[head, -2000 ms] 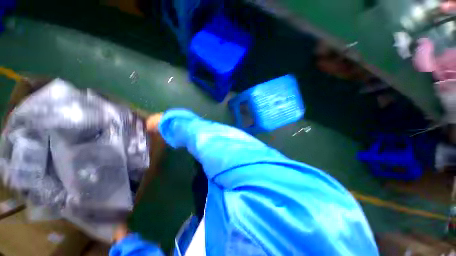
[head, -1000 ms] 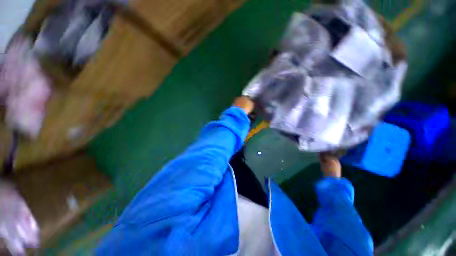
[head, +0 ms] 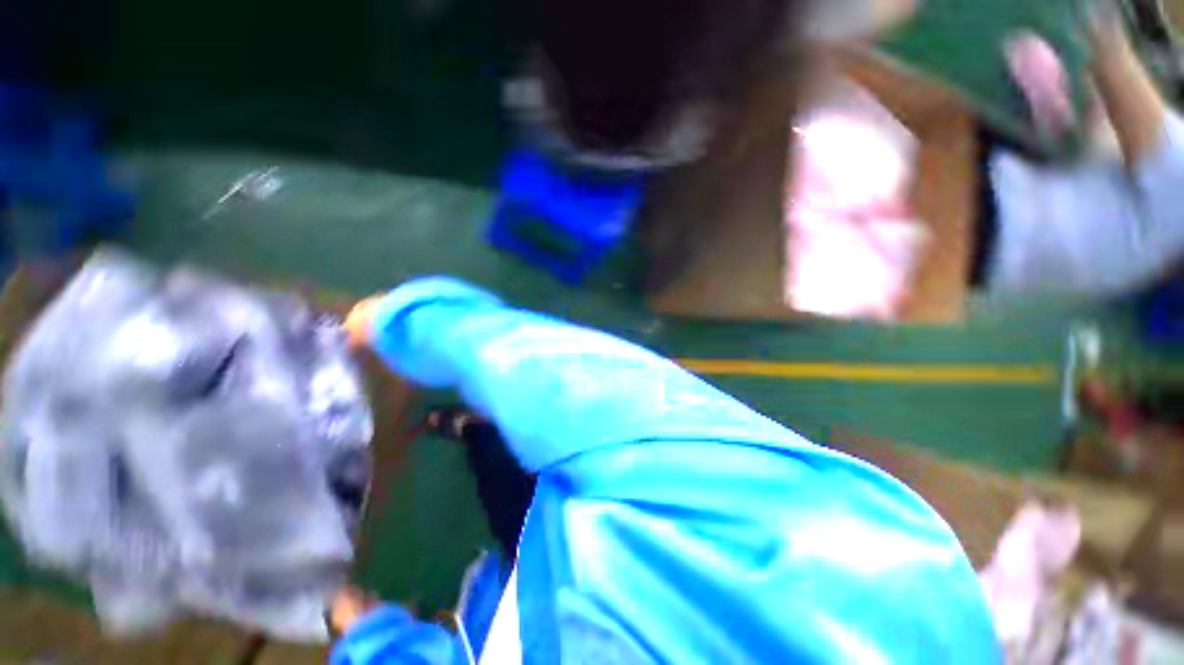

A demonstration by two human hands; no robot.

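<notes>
A brown carton (head: 382,429) heaped with grey bubble bags (head: 182,429) fills the left side of the view, blurred. My right hand (head: 364,322) grips its upper right side, and my fingers are mostly hidden. My left hand (head: 348,608) is at its lower right corner, partly behind my blue sleeve and also blurred. Both hands hold the carton between them above the green floor.
An open carton with pink bags (head: 857,195) stands at upper centre right. A blue stool (head: 565,214) is left of it. A person's dark head (head: 636,65) and another person's pale sleeve (head: 1078,221) are close by. More pink bags (head: 1032,572) lie at lower right.
The view has swung round, so the held carton and my hands now show at the left instead of upper right. The pink bags' carton and other people have come into view.
</notes>
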